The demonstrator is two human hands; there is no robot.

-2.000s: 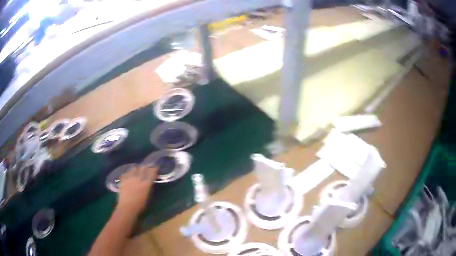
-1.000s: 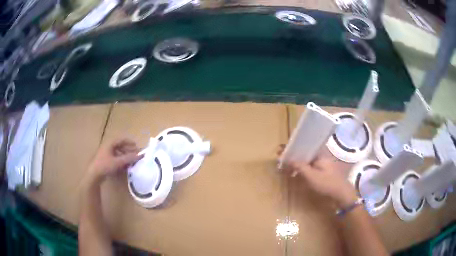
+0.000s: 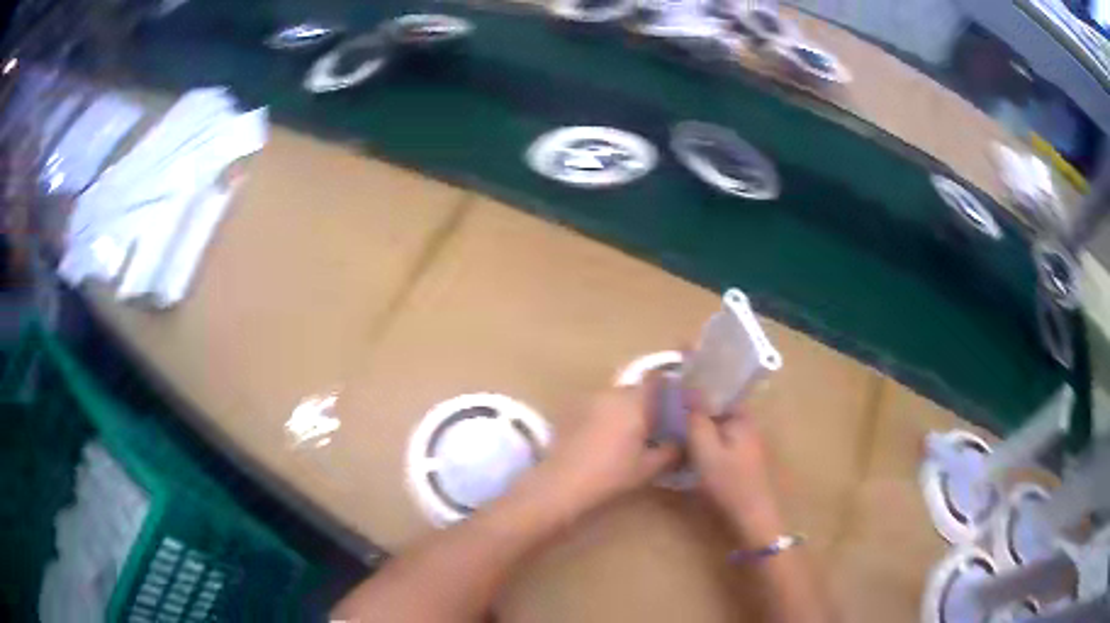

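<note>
My right hand (image 3: 727, 448) grips a flat white arm (image 3: 730, 355), which leans up with its two-pronged end on top. My left hand (image 3: 635, 436) is close against the arm's lower end, beside a blurred greyish patch; its fingers are too blurred to tell what they hold. A white round base (image 3: 651, 365) shows partly behind and under both hands, which hide most of it. Another round base (image 3: 483, 458) lies flat on the brown bench top, left of my left forearm, its dark curved slots showing.
Base-and-arm assemblies (image 3: 964, 487) stand grouped at the bench's right. White sheets (image 3: 171, 183) are piled at the left. A green crate (image 3: 183, 572) with white contents is at lower left. The dark green conveyor belt (image 3: 487, 116) carries several round bases beyond the bench.
The view has swung left. My hands, apart before, are now together at one base. The arm in my right hand is now over that base. The two overlapping bases now lie apart.
</note>
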